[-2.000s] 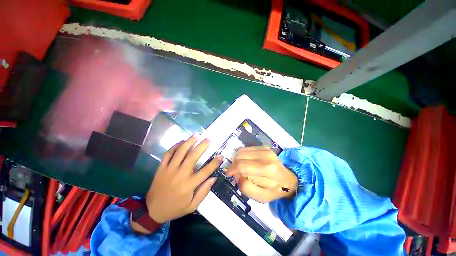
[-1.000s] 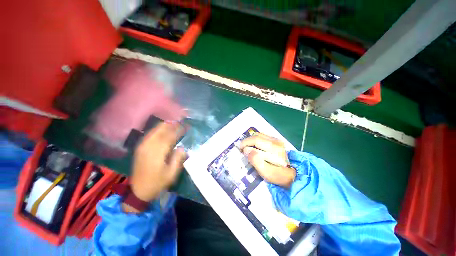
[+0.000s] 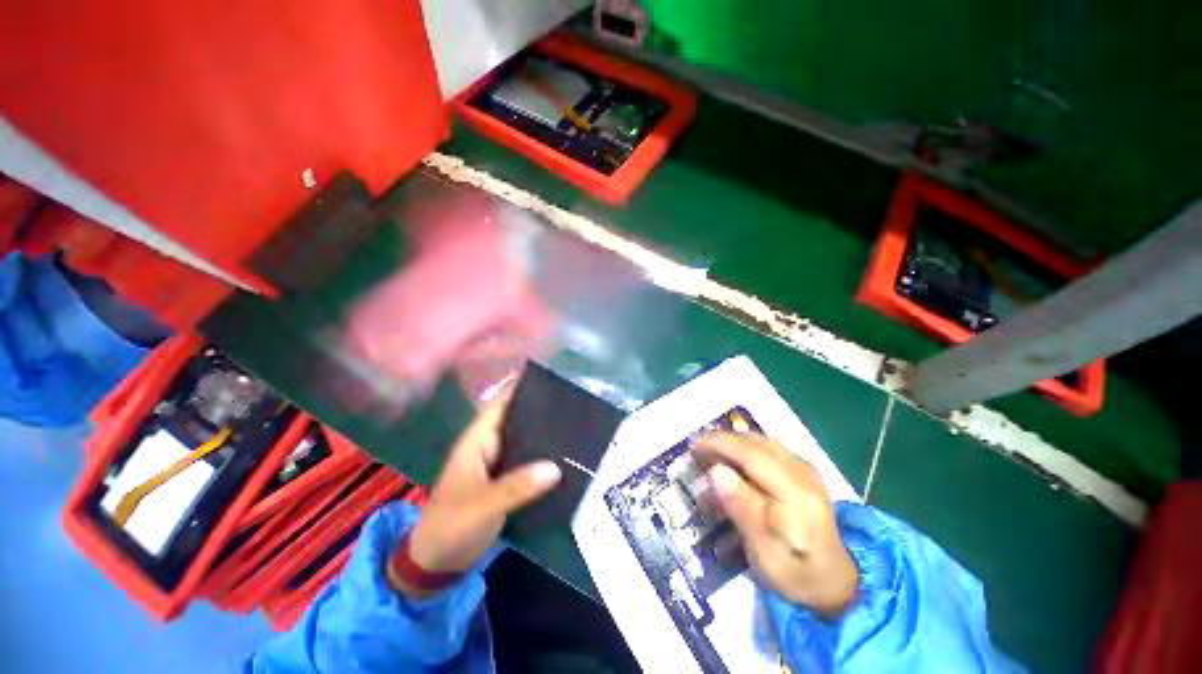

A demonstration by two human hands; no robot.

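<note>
An open tablet unit (image 3: 659, 527) with exposed electronics lies in a white tray (image 3: 596, 537) at the bench's near edge. My left hand (image 3: 468, 500) holds a matte black pad sheet (image 3: 560, 428) between thumb and fingers, left of the tray. A second dark piece shows below it, partly hidden by my thumb. My right hand (image 3: 780, 520) is over the tablet, fingers bent and pointing left. Its fingertips are blurred, and I cannot tell whether they hold something small.
Red trays with open tablets lie at the back (image 3: 620, 184) and back right (image 3: 881, 270). More red trays are stacked at left (image 3: 165, 593) and right (image 3: 1167, 606). A grey post (image 3: 1041, 342) stands at right. A dark block (image 3: 316, 234) sits by the red panel (image 3: 237, 119). A blue sleeve (image 3: 59, 349) shows far left.
My left hand has left the tray and now holds the black sheet that lay on the bench. My right hand stays over the tablet, its fingers looser. The camera view has shifted left.
</note>
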